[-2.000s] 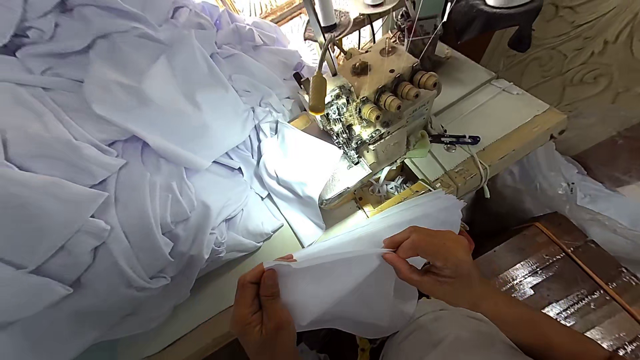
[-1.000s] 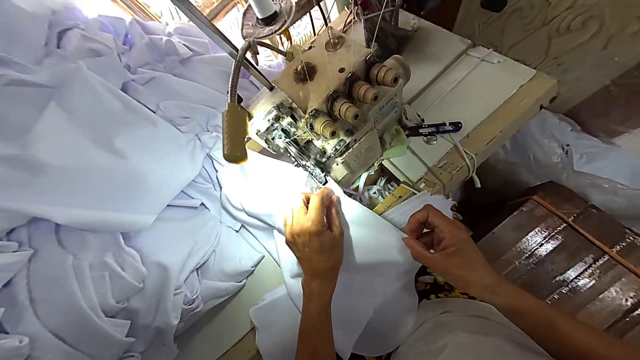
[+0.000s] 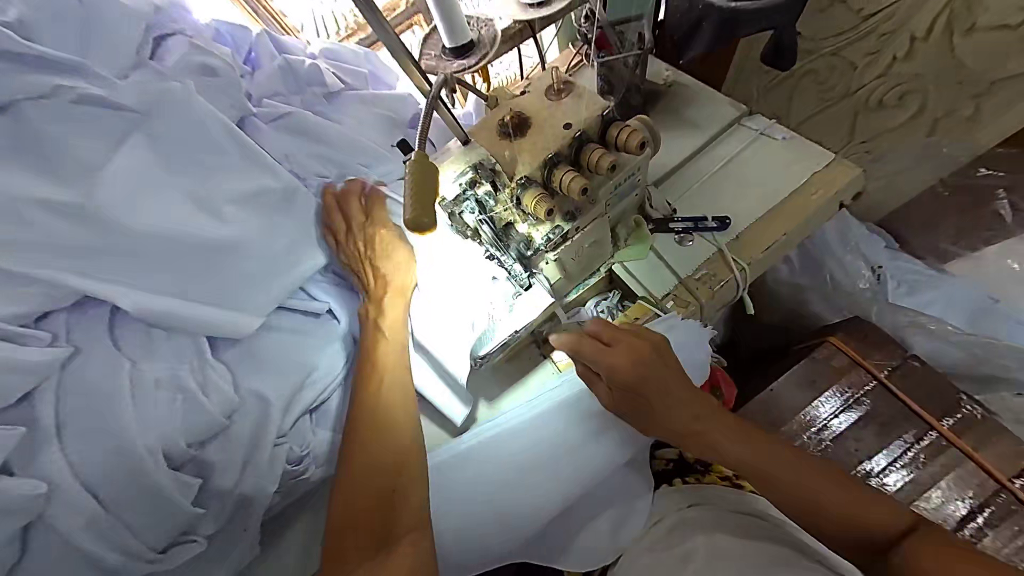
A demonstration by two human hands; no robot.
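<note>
My left hand [image 3: 368, 240] lies on white fabric at the right edge of a large heap of white cloth [image 3: 152, 192], left of the serger [image 3: 560, 176]. Its fingertips are partly hidden among the folds, so its grip is unclear. Bright lamp light falls on the fabric beside the needle area. My right hand [image 3: 628, 372] is just in front of the machine, with thumb and fingers close together; whether something thin is between them cannot be told. Below it, a white fabric piece [image 3: 544, 480] hangs over the table's front edge near my lap.
A gooseneck lamp [image 3: 421, 192] hangs left of the machine head. Thread snips [image 3: 690, 225] lie on the tabletop to its right. A thread cone [image 3: 450, 24] stands behind. A brown taped box [image 3: 896, 432] and plastic-wrapped cloth [image 3: 888, 280] are at the lower right.
My left hand has moved from the cloth in front of the needle area to the heap at the left. The fabric piece held by both hands two seconds ago now hangs at the table edge.
</note>
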